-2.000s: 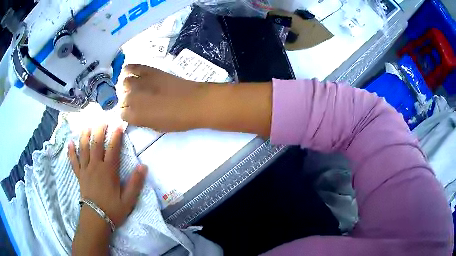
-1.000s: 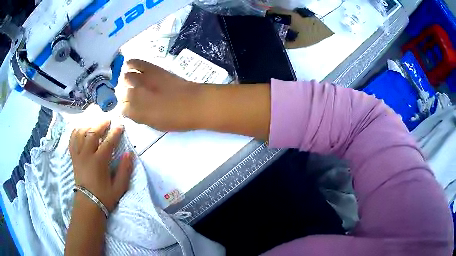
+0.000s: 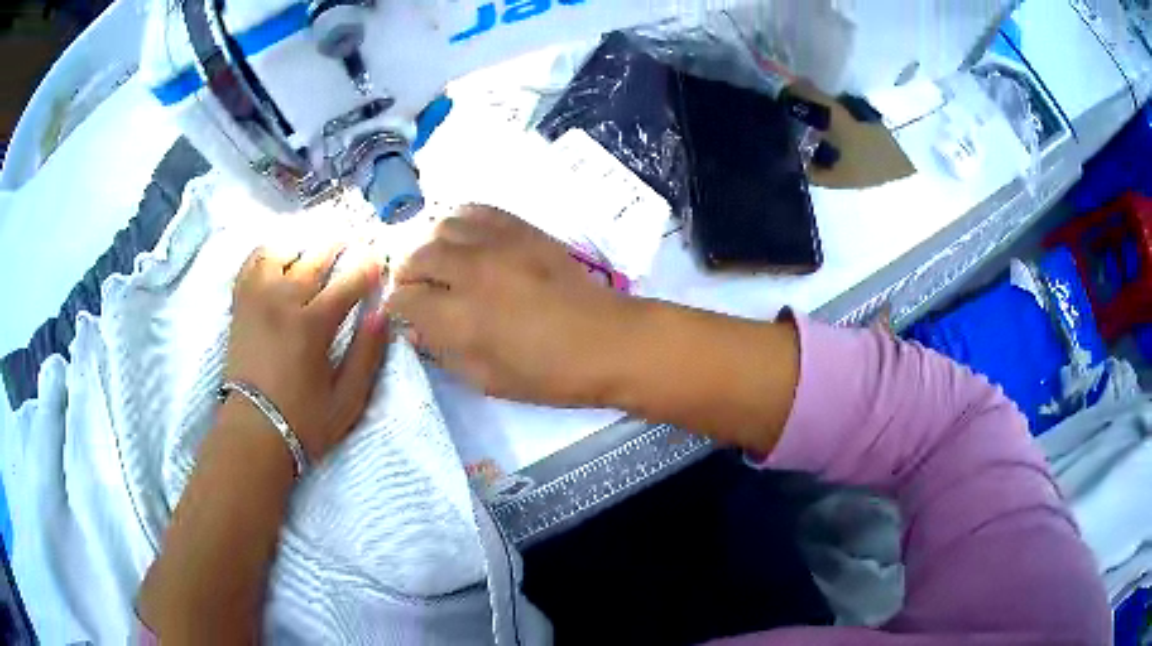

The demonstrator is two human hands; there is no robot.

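Observation:
The light striped garment [image 3: 392, 505] lies bunched on the table's left side and hangs over the front edge. Its dark gathered band [image 3: 126, 259] runs along the far left. My left hand [image 3: 297, 334] lies on the cloth just in front of the sewing machine head [image 3: 284, 76], fingertips pinching the cloth. My right hand [image 3: 505, 303] is beside it, fingers curled on the cloth's edge under the bright lamp. The glare hides the needle area, and whether the right hand holds a label cannot be told. A pink handle [image 3: 596, 268] shows behind the right hand.
A printed label stack [image 3: 606, 196], a black phone [image 3: 745, 189], a crumpled plastic bag [image 3: 632, 95] and brown cardboard [image 3: 872, 152] lie behind my right arm. A ruler strip [image 3: 606, 480] edges the table. Blue bins [image 3: 1011, 334] and a red object [image 3: 1118, 265] are at right.
The view has shifted, so the machine appears farther right. My right hand has moved from beside the machine head down to the cloth, close to my left hand. The pink handle has come into view.

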